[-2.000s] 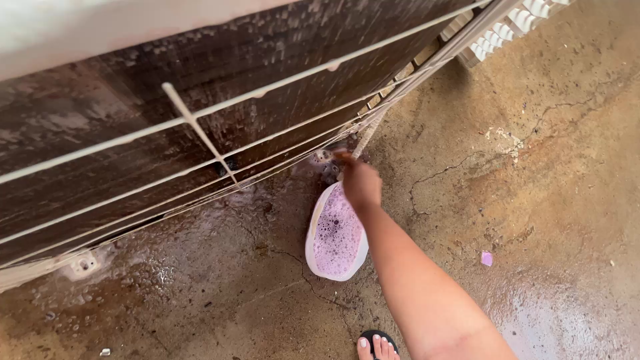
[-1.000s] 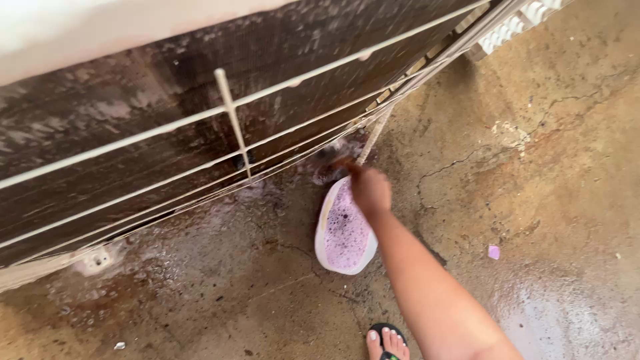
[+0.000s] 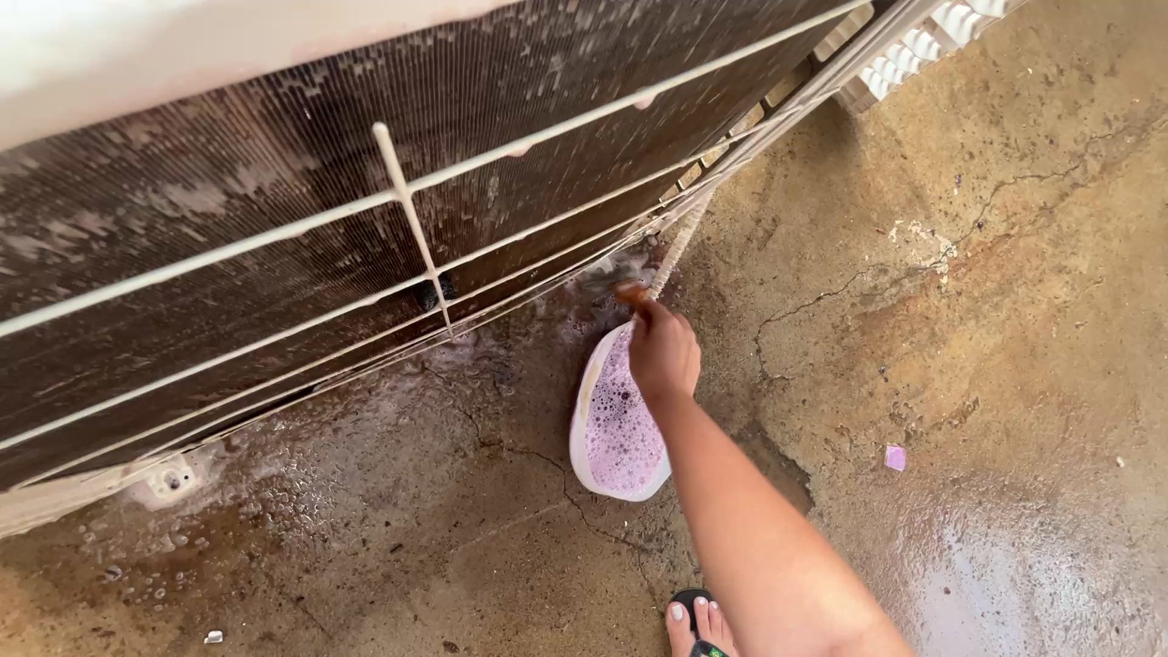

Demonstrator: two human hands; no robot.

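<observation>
My right hand (image 3: 664,358) reaches in from the lower right, closed on the brown handle of what looks like a paintbrush (image 3: 630,292); motion blur hides its bristles. The hand is over the upper end of a white plastic container (image 3: 578,443) of foamy purple liquid (image 3: 624,420) on the floor. Just beyond the brush stands the finned coil (image 3: 310,192) of an outdoor air-conditioner unit, behind a white wire guard (image 3: 301,228). The coil is dark with pale, wet-looking patches. My left hand is out of view.
Beside my hand, a ribbed hose or wrapped pipe (image 3: 680,246) runs from the unit to the wet, cracked concrete floor (image 3: 511,557). A mounting foot (image 3: 172,479) is at the left, a white louvered part (image 3: 922,55) at the upper right. A sandaled foot (image 3: 698,625) is below; a purple scrap (image 3: 895,457) lies right.
My right hand stays near the container's upper end with the brush, which is blurred in the earlier frames too. The container stays on the floor.
</observation>
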